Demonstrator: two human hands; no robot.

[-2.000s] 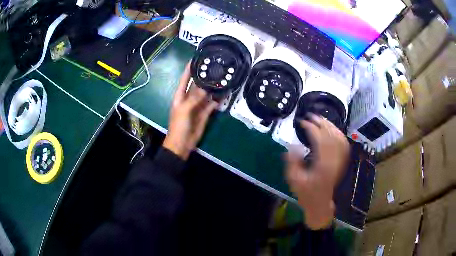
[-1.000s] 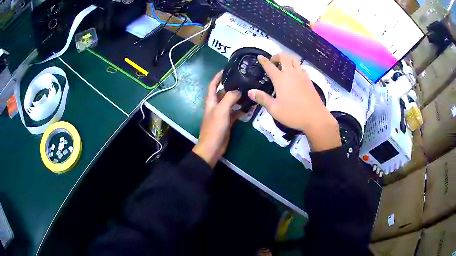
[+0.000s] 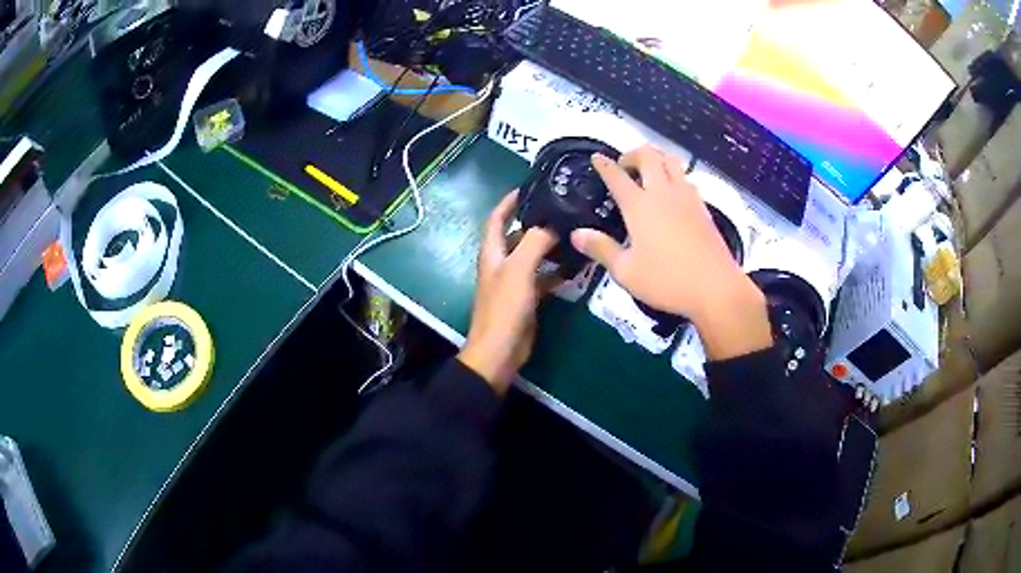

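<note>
A black dome camera point(image 3: 573, 190) in a white housing stands on the green bench, with its lens and pale LEDs partly showing. My left hand point(image 3: 513, 280) holds its lower left side. My right hand point(image 3: 672, 235) lies over its right side, with fingertips and thumb on the black ball. A second dome camera is mostly hidden under my right hand and forearm. A third dome camera point(image 3: 793, 313) stands to the right, its LEDs turned toward the bench's front edge.
A yellow tape roll point(image 3: 134, 360) with small white parts inside and a white strip roll point(image 3: 168, 241) lie at left. A white cable point(image 3: 417, 185) loops over the bench edge. A keyboard point(image 3: 694, 106), monitor point(image 3: 829, 90), power supply point(image 3: 884, 336) and cartons point(image 3: 924, 448) are behind and right.
My right hand has come from the rightmost camera to the leftmost one. The ball of the leftmost camera has turned, and the rightmost camera's ball now points lower. The view has shifted.
</note>
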